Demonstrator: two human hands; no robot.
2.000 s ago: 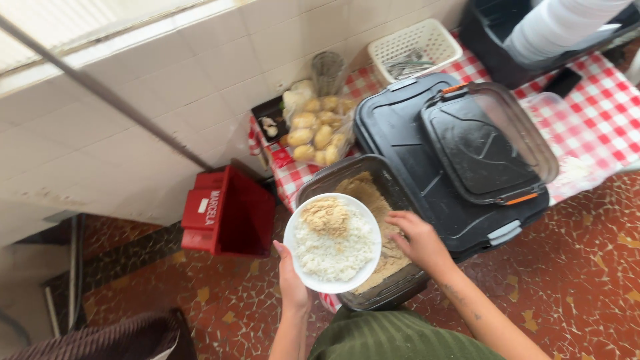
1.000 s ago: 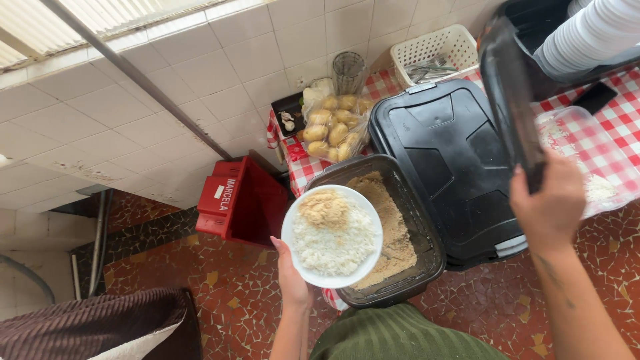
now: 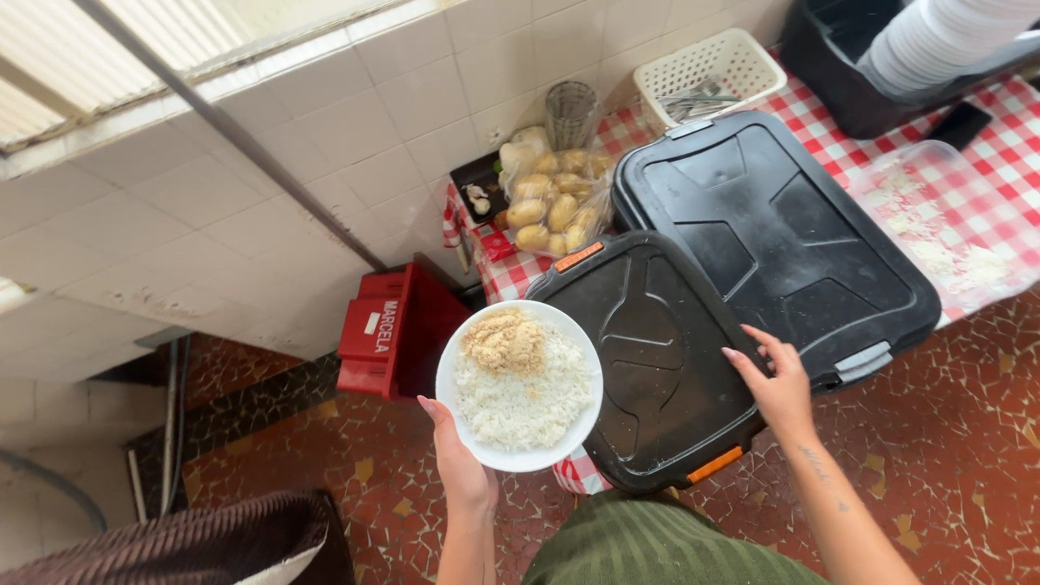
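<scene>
My left hand [image 3: 463, 459] grips the rim of a white bowl [image 3: 520, 457] from below left. White rice [image 3: 520, 406] fills the bowl, with a mound of pale tan crumbly food [image 3: 504, 341] on its upper left. To the right, a dark lid with orange clips [image 3: 650, 357] lies over the smaller bin, whose contents are hidden. My right hand [image 3: 772, 374] is at the lid's right edge, fingers spread, thumb over its surface. The large black bin's lid [image 3: 764, 219] is just beyond, partly beneath the dark lid's edge.
A bag of potatoes [image 3: 561, 199], a black tray with garlic [image 3: 475, 191] and a white cutlery basket [image 3: 707, 73] stand along the wall. A red crate [image 3: 398, 333] is at left. On the checkered cloth [image 3: 821, 122], right, are a floury clear lid [image 3: 934, 219], a phone [image 3: 959, 126] and stacked white containers [image 3: 934, 49].
The dark lid, raised in my right hand one second ago, now lies over the open bin of tan crumbs. My right hand has come down and left with it. The bowl stays in my left hand.
</scene>
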